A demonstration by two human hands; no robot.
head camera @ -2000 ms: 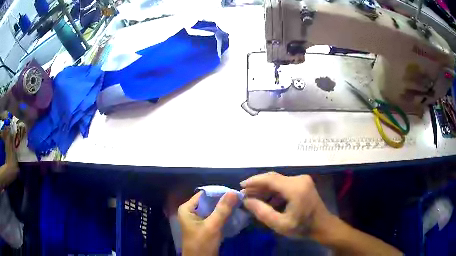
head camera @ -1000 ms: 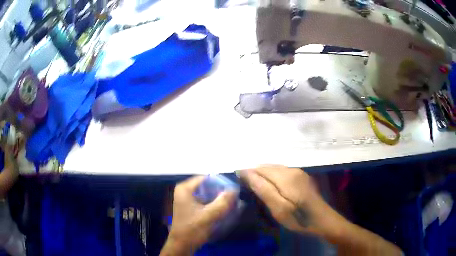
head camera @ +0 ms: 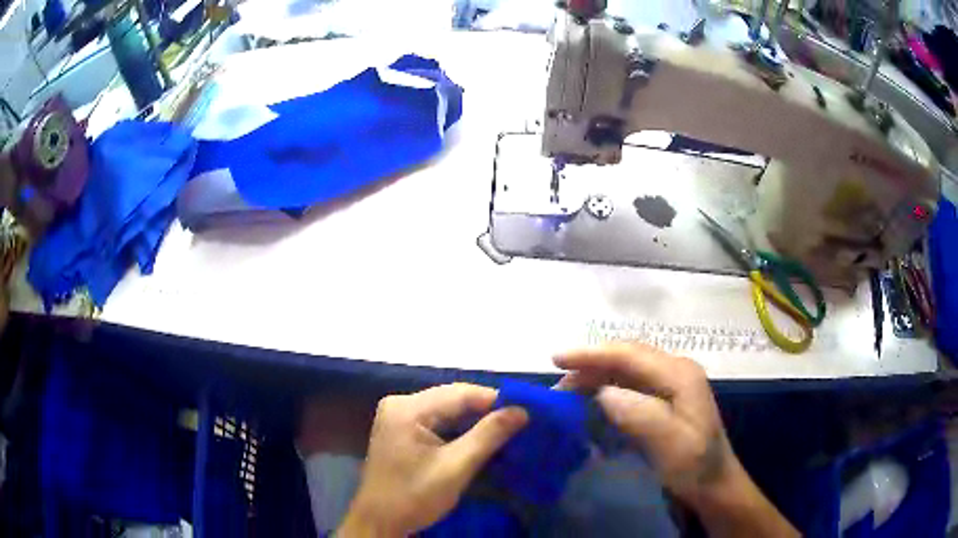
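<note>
A bright blue fabric piece (head camera: 541, 436) is bunched over the lap, just below the table's front edge. My left hand (head camera: 436, 447) pinches its upper left part between thumb and fingers. My right hand (head camera: 657, 420) is at its upper right corner, thumb and fingers close together; a small pale bit shows by the fingertips, and whether they grip the cloth is not clear. A pile of blue panels (head camera: 326, 142) with pale curled ends lies on the table, left of the sewing machine (head camera: 735, 105).
Scissors (head camera: 772, 289) with green and yellow handles lie right of the machine bed (head camera: 588, 226). A second panel stack (head camera: 121, 200) lies far left by a maroon machine (head camera: 50, 152). A blue crate (head camera: 226, 462) is below the table at left. White table front edge (head camera: 315, 334) runs above my hands.
The cloth in my hands now shows its bright blue side instead of the pale side. Both hands have shifted, and the view has turned slightly, tilting the table edge.
</note>
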